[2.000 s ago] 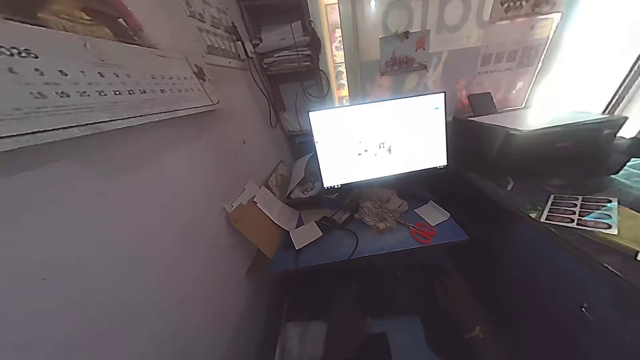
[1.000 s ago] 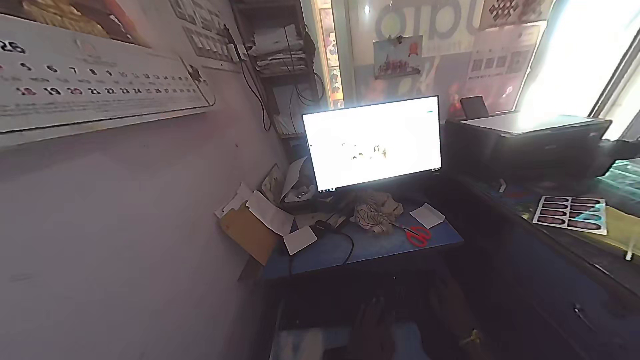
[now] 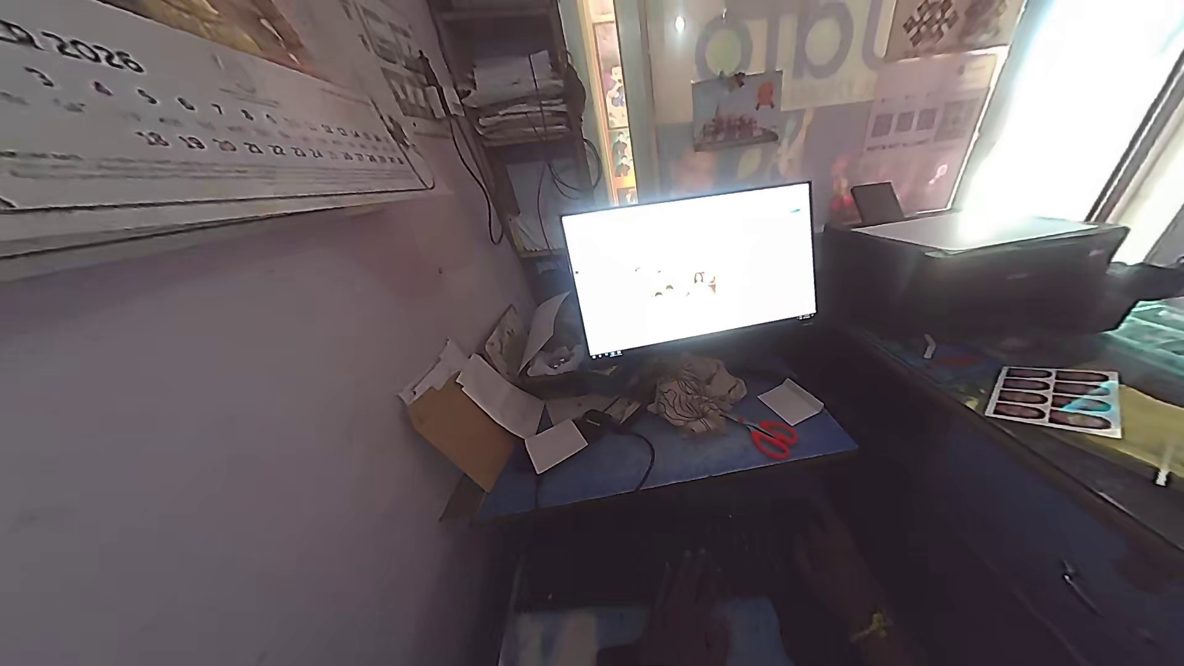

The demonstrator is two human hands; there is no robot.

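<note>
In deep shadow at the bottom of the view, my left hand (image 3: 689, 601) lies low over a dark keyboard (image 3: 638, 555), fingers pointing forward. My right hand (image 3: 828, 555) is to its right, near the keyboard's right end, with a yellow band at the wrist. Whether either hand holds anything is too dark to tell. Above them, a blue desk top (image 3: 694, 458) carries red-handled scissors (image 3: 774, 438), a crumpled cloth (image 3: 698, 393), a white paper piece (image 3: 791, 401), another paper (image 3: 556, 447) and a black cable (image 3: 651, 455). A lit monitor (image 3: 694, 268) stands behind.
Papers and brown cardboard (image 3: 460, 430) lean by the left wall, under a wall calendar (image 3: 203, 139). A black printer (image 3: 980, 268) stands at the right. A sheet of oval pictures (image 3: 1054, 400) lies on the right counter (image 3: 971, 444). Shelves (image 3: 518, 102) with stacked papers rise behind.
My left hand shows more clearly over the keyboard area than two seconds ago. The desk objects have stayed in place.
</note>
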